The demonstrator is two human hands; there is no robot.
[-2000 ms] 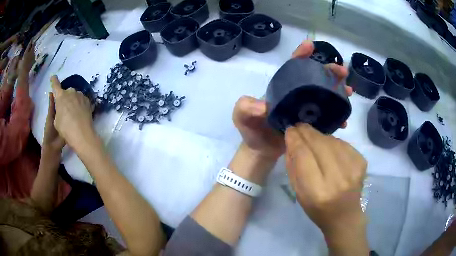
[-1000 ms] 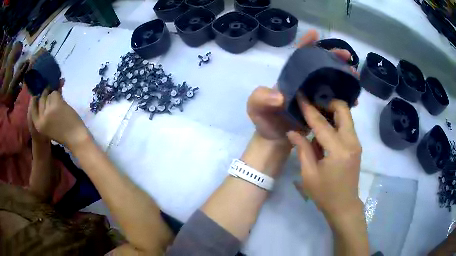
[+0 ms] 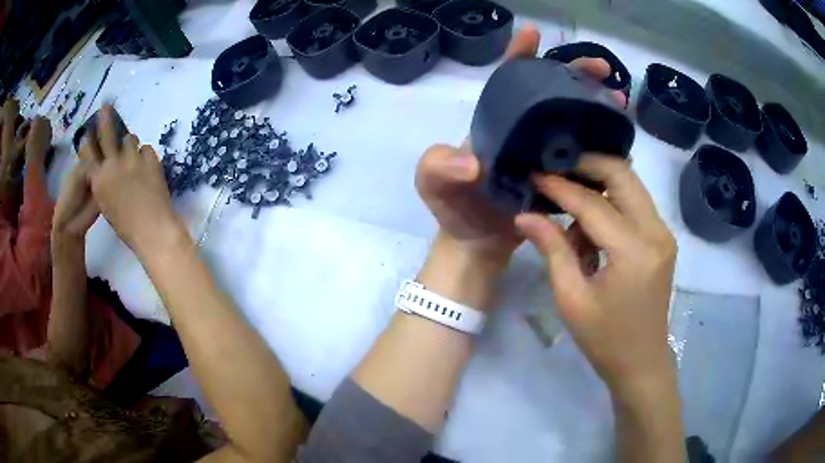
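Observation:
My left hand [image 3: 457, 194] holds a dark grey housing [image 3: 507, 108] from behind, thumb on its left side and fingertips over its far edge. The open side is tilted toward me and shows a round hub with a hole. My right hand [image 3: 615, 262] is at the housing's lower rim, with fingertips inside the cup and the thumb near the rim. Whether it pinches a small part is hidden in the dark cup. A loose pile of small dark clips with pale centres [image 3: 242, 155] lies to the left.
Housings stand open side up at the far side [image 3: 396, 41] and right [image 3: 716, 194]. One single clip [image 3: 343, 99] lies apart. More clips lie far right [image 3: 812, 294]. A clear plastic sheet [image 3: 719, 362] lies lower right. A co-worker's hands [image 3: 127, 185] hold a dark housing at left.
Two seconds ago my right fingers were bunched at the cup's lower wall; now they are spread more. My left hand still holds the housing. The co-worker's housing was raised, then lowered.

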